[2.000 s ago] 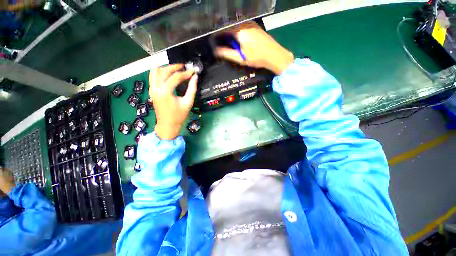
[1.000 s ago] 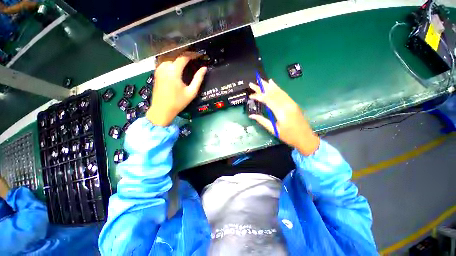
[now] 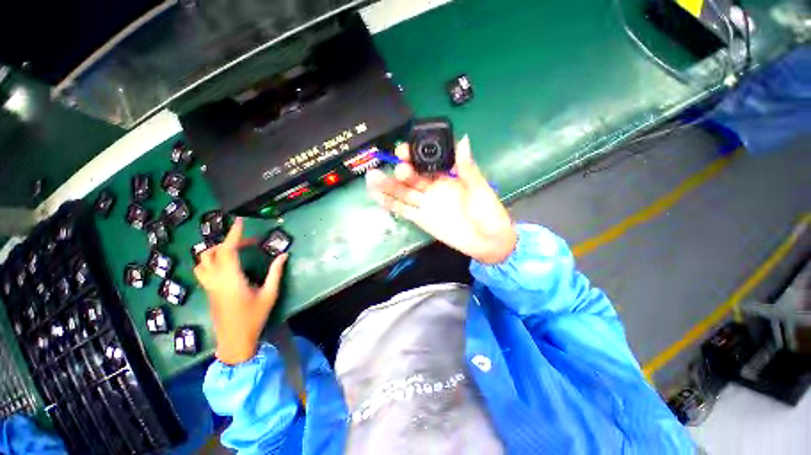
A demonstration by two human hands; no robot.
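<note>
My right hand (image 3: 453, 200) is palm up in front of the fixture's right end and holds a black square module (image 3: 432, 147) with a round lens-like face. The blue stick tool (image 3: 386, 157) shows partly behind its fingers. My left hand (image 3: 236, 289) is low over the mat, thumb and fingers apart, with nothing seen in it. A loose module (image 3: 277, 242) lies between its thumb and forefinger, with no grip to be seen. The black test fixture (image 3: 298, 115) lies beyond both hands, with white lettering and red lights on its near edge.
Many loose modules (image 3: 176, 211) lie left of the fixture; one more (image 3: 461, 90) lies to its right. The black parts tray (image 3: 80, 347) is at the left. A clear guard panel (image 3: 151, 67) stands behind the fixture. A cable (image 3: 654, 59) and dark device are at the upper right.
My left hand has left the fixture's top and moved down toward the near-left mat. My right hand has turned palm up, showing the module's round face. The view has shifted.
</note>
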